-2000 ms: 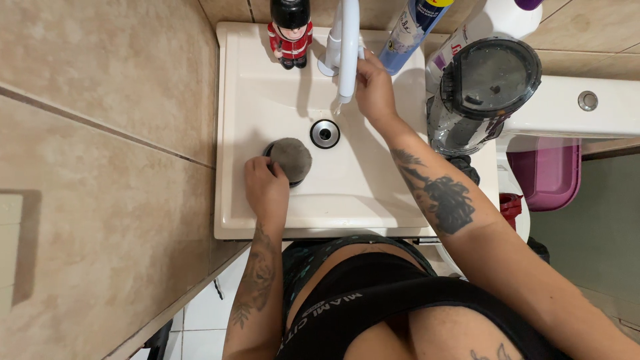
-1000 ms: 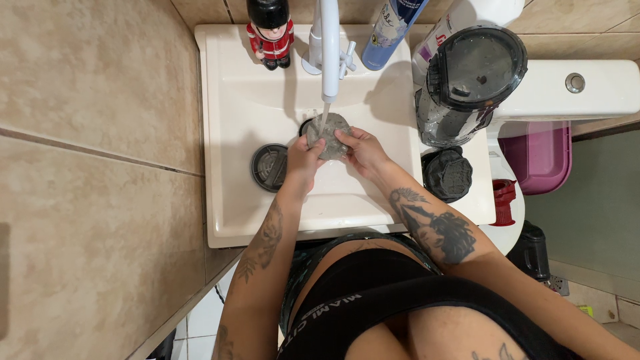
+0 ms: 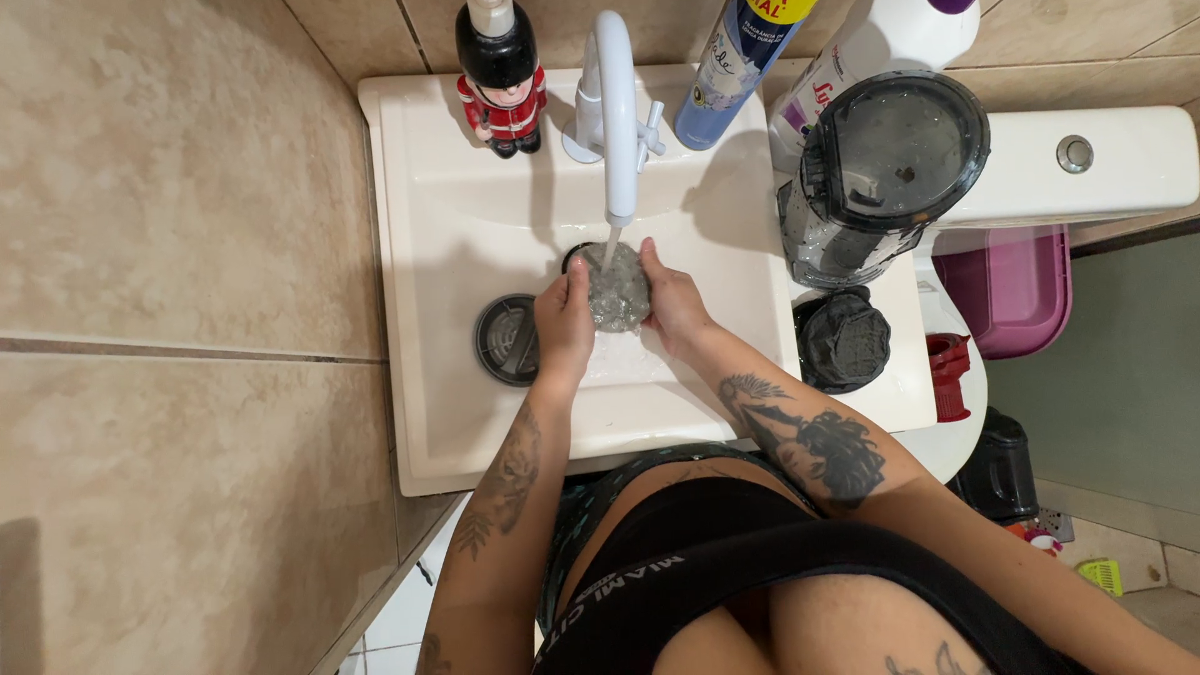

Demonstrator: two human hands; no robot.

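Water runs from the white faucet (image 3: 616,122) onto a round grey foam filter pad (image 3: 616,291), which I hold between both hands over the washbasin (image 3: 694,403). My left hand (image 3: 564,319) grips its left edge, thumb on top. My right hand (image 3: 670,295) is at its right edge, thumb raised beside it. The dark drain shows partly behind the pad. Left of my left hand, a round dark plastic filter holder (image 3: 504,339) lies in the basin, partly covered by that hand.
A soldier figurine (image 3: 506,94), a spray can (image 3: 736,75) and a white bottle (image 3: 872,37) stand behind. To the right are a wet clear dust container (image 3: 872,178), a dark pleated filter (image 3: 846,342), a red plastic part (image 3: 949,375) and a purple tub (image 3: 1017,291).
My right hand has left the faucet handle and come to the pad. The pad has moved from the basin's left side to under the stream, uncovering the dark filter holder. Water now runs strongly.
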